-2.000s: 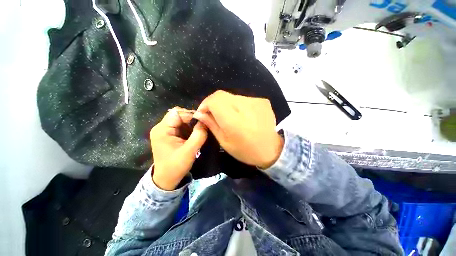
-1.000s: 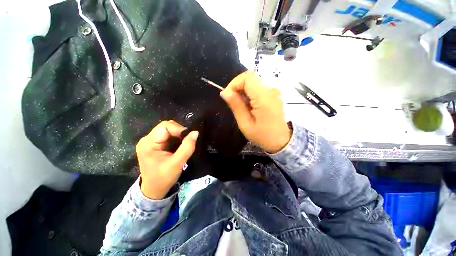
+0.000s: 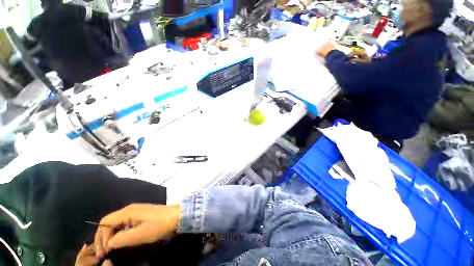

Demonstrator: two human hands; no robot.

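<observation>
The dark garment [image 3: 78, 192] with white trim lines and round buttons lies at the lower left. My right hand [image 3: 136, 226] is over it, with a thin rod-like tool [image 3: 99, 224] between its fingers, its end pointing left. My left hand [image 3: 89, 256] is at the bottom edge, mostly cut off, its fingertips close below my right fingers on the dark cloth. What part of the cloth they pinch is hidden. Black thread snips [image 3: 191, 159] lie on the white table, beyond my right sleeve.
The white sewing machine [image 3: 171, 106] with blue stripes stands ahead. A yellow-green ball [image 3: 256, 117] is at its right end. A blue crate [image 3: 436, 208] with white cloth [image 3: 377, 192] on it is at the right. A person [image 3: 384, 83] in dark blue sits beyond it; another dark-clothed figure is upper left.
The view has swung right and up, so the garment and hands now sit lower left. My right hand, raised away with the tool one second ago, is back close to my left fingers.
</observation>
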